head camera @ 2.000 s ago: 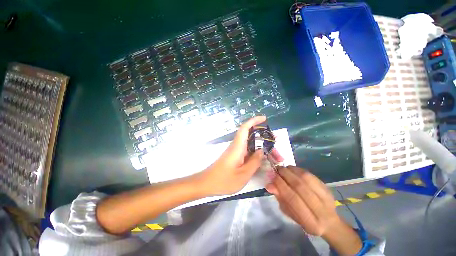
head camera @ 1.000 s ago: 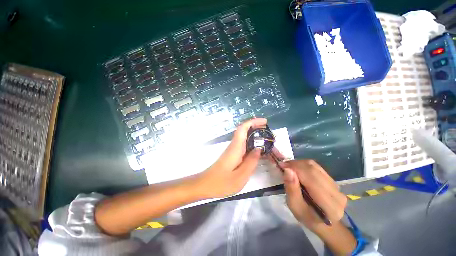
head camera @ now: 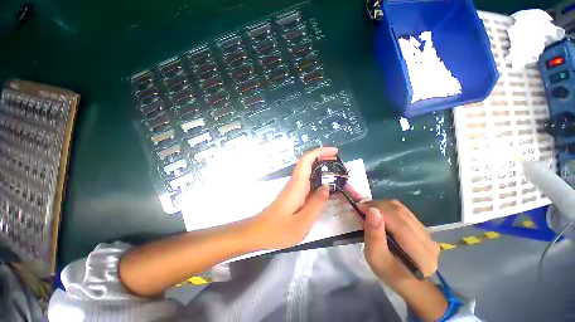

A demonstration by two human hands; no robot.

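My left hand (head camera: 293,210) is bare and holds a small round black unit (head camera: 330,177) upright between thumb and fingers, above a white paper sheet (head camera: 214,212). The unit shows a pale piece and thin yellowish lines inside. My right hand (head camera: 400,242) is bare and closed around dark, thin tweezers (head camera: 403,255). The tweezers' tip is at the lower right edge of the unit's inside. Whether the tip grips anything is too small to tell.
A clear blister tray (head camera: 252,94) lies behind my hands. A blue bin (head camera: 466,63) with white scraps, a white pad sheet (head camera: 498,210), a syringe (head camera: 548,185) and a blue controller box (head camera: 561,94) are at right. A second parts tray (head camera: 38,170) is far left.
Over two seconds my right hand has shifted slightly right and turned, so the tweezers' shaft now shows across the palm. My left hand still holds the unit in nearly the same place.
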